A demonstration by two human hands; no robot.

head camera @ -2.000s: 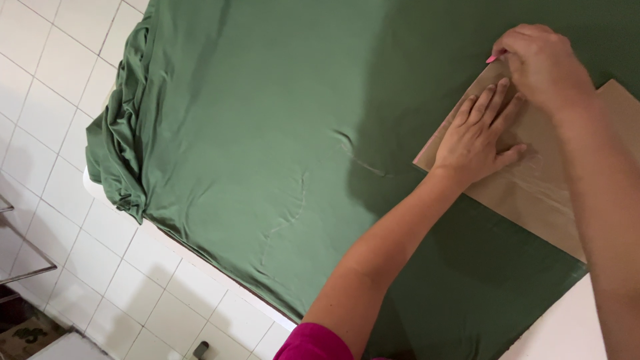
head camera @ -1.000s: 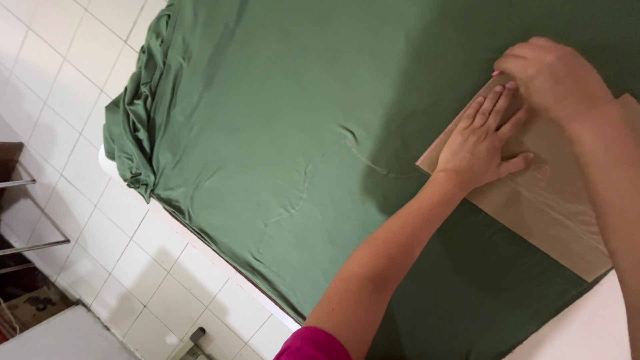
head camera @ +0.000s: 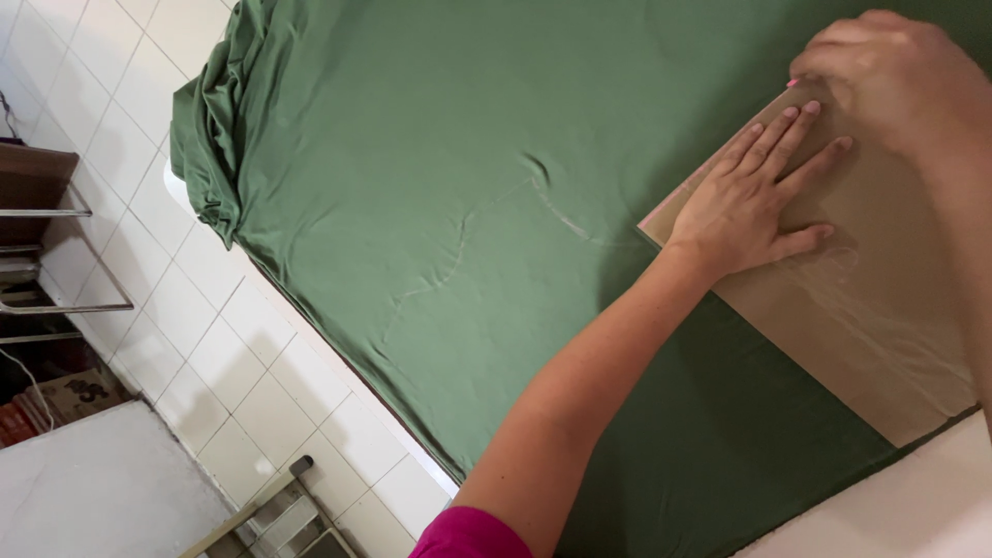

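Green fabric (head camera: 480, 325) covers the table, with pale chalk-like lines drawn across its middle. On its right side lies a brown paper pattern piece (head camera: 845, 387). My left hand (head camera: 736, 194) rests palm down on the paper near its left edge, fingers spread. At the paper's upper corner is my right hand (head camera: 883, 70), slightly blurred, its fingers curled around something small and pink (head camera: 792, 82) that shows at the fingertips; most of it is hidden. A thin pink line (head camera: 682, 190) runs along the paper's upper left edge.
Bunched green fabric (head camera: 213, 147) hangs at the table's left corner. A white table edge (head camera: 349, 372) borders the tiled floor (head camera: 232, 387). At the lower left are a folding metal step stool (head camera: 287, 519), a grey-white surface (head camera: 101, 488) and a shelf with metal rails (head camera: 70, 308).
The view has shifted, showing more floor at the left. My left hand stays flat on the paper, and my right hand remains at its upper corner.
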